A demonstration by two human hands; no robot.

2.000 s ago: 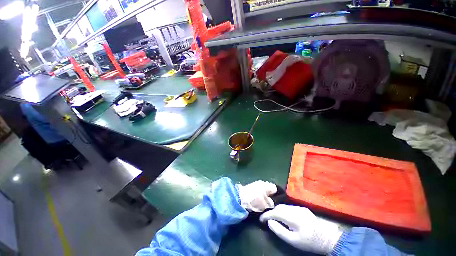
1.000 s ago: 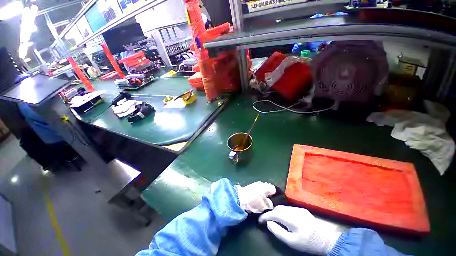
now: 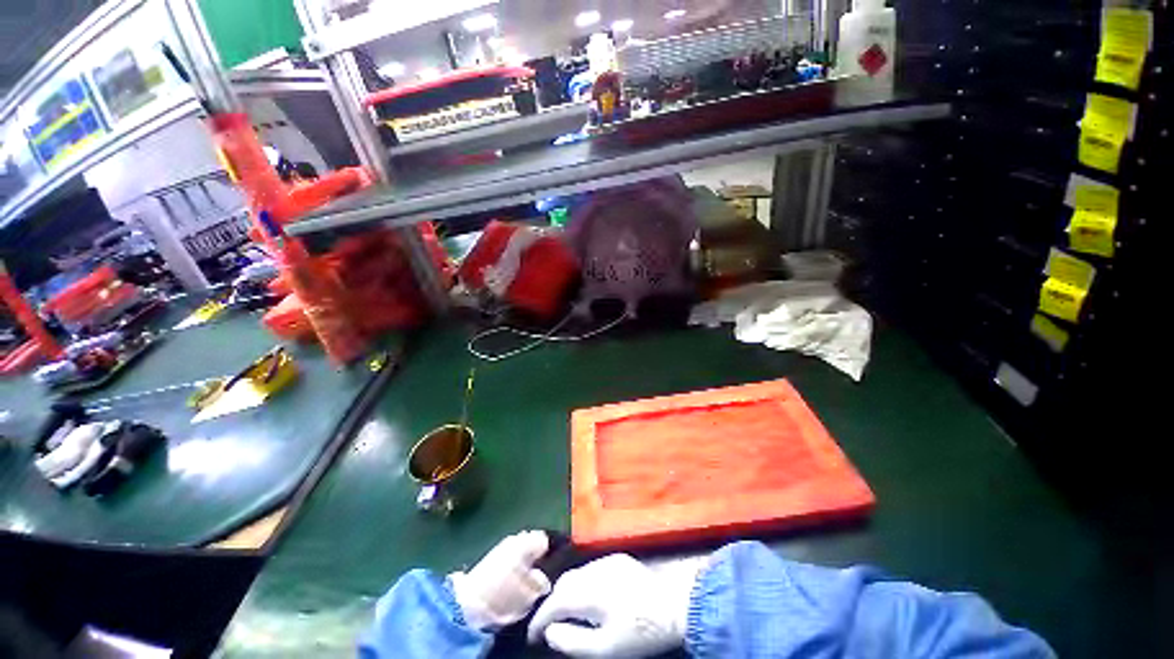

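My left hand [image 3: 503, 579], in a white glove, rests at the front of the green bench, fingers curled by a small dark object [image 3: 556, 556]. My right hand [image 3: 615, 608], also white-gloved, lies just right of it, touching or over the same dark object. What the object is, and whether either hand grips it, is unclear. The red-orange tray [image 3: 715, 457] with a recessed centre lies flat just beyond my hands. A metal cup [image 3: 442, 457] with amber contents and a thin stick in it stands to the left.
Black boxes [image 3: 991, 206] with yellow tags are stacked on the right. A white cloth [image 3: 805, 324], a round fan [image 3: 631, 251], a white cable [image 3: 528, 345] and a red object [image 3: 521, 270] are at the bench rear, under an overhead shelf [image 3: 515, 167]. Another bench [image 3: 245, 451] is at left.
The view has turned right, so the tray, cup and fan appear further left and the black stack has come into view. My hands remain together at the bench front by the dark object.
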